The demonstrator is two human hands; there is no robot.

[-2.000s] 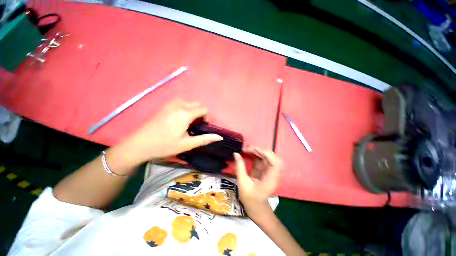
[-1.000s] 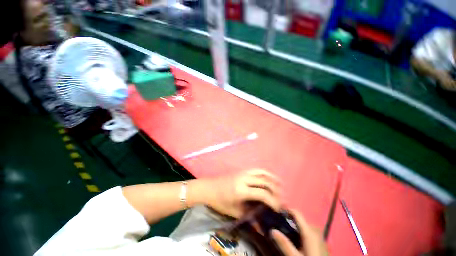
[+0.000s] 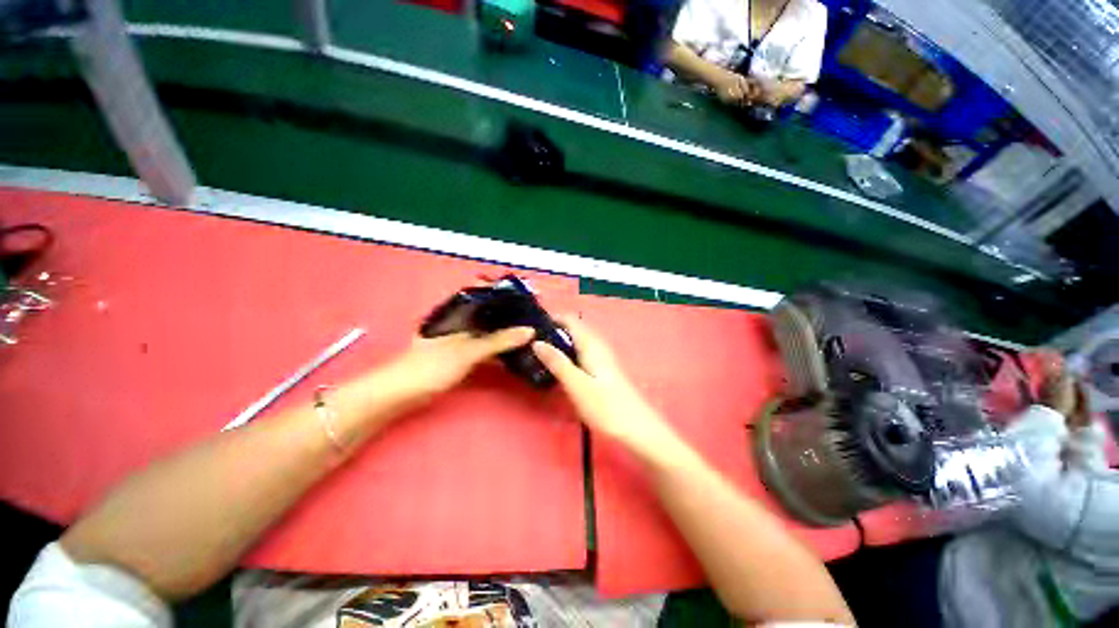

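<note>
A black, palm-sized device (image 3: 493,312) is held between both hands above the red mat (image 3: 405,503), near its middle. My left hand (image 3: 457,358) grips its left and lower side, with the thumb on its face. My right hand (image 3: 579,368) grips its right end, with the thumb on the near edge. The fingers behind the device are hidden. A long silver strip (image 3: 295,378) lies on the mat to the left, partly behind my left forearm.
A grey-brown cylinder unit (image 3: 810,460) with a black ribbed top and clear plastic trays (image 3: 982,472) stand at right. Small metal pieces (image 3: 22,307) lie far left. Beyond the metal rail (image 3: 405,236), a black unit (image 3: 531,155) sits on the green belt. People are across the belt and at right.
The view has swung right and up. Both hands, with the device, have moved forward over the mat, away from my lap. The short thin tool on the right mat no longer shows.
</note>
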